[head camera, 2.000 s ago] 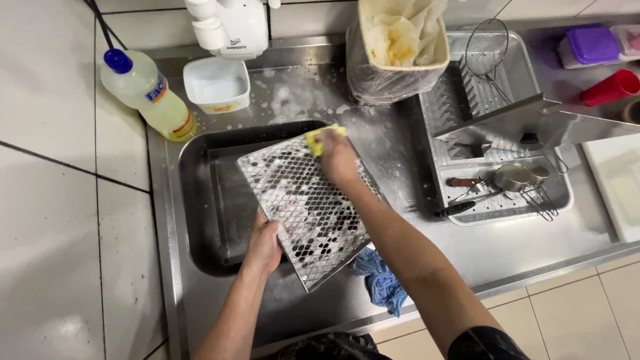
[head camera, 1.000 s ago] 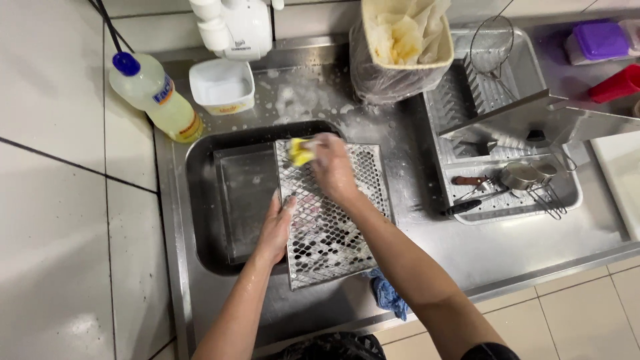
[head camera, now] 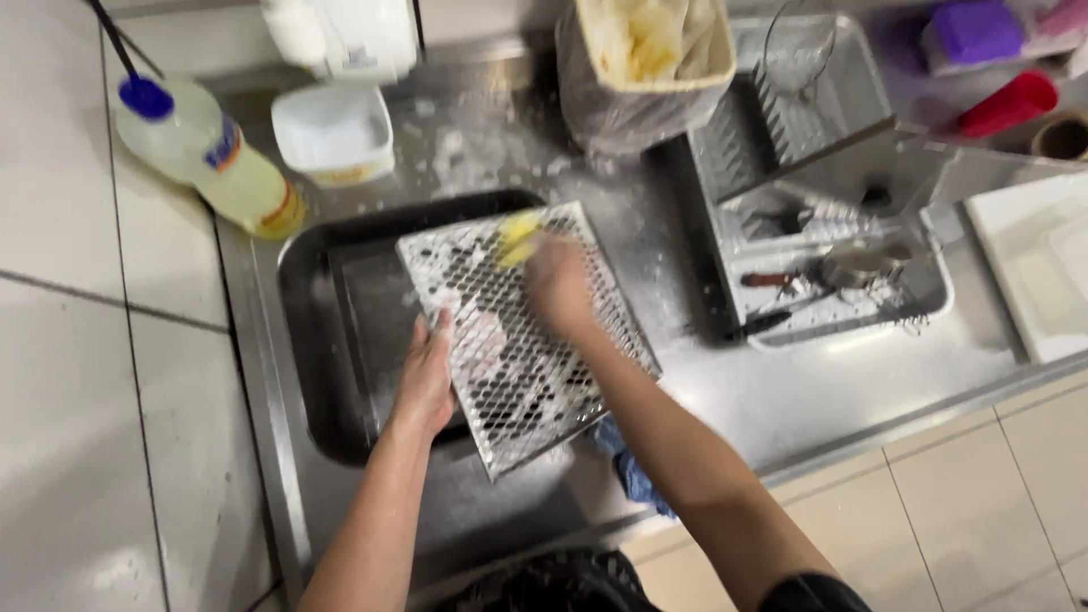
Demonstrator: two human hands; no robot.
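A perforated metal panel (head camera: 535,374), streaked with white suds, lies tilted over the right part of the sink basin (head camera: 319,340). My left hand (head camera: 429,374) grips its left edge, the fingers partly hidden beneath it. On the upper part of the panel, my right hand (head camera: 561,285), blurred, presses a yellow sponge (head camera: 517,238) to the holes. A blue cloth (head camera: 633,472) lies by the counter's front edge, partly covered by the panel and my right forearm.
A bottle of yellowish liquid (head camera: 212,157) and a white plastic tub (head camera: 333,134) stand behind the basin. A lined bin (head camera: 642,110) is at the back. Rightward are a dish rack (head camera: 841,336) with utensils, a red cup (head camera: 1010,104) and a white board (head camera: 1041,263).
The panel has turned between frames, standing nearly straight one second ago and slanting now. My right hand and the sponge have shifted over its surface; my left hand keeps hold of the left edge.
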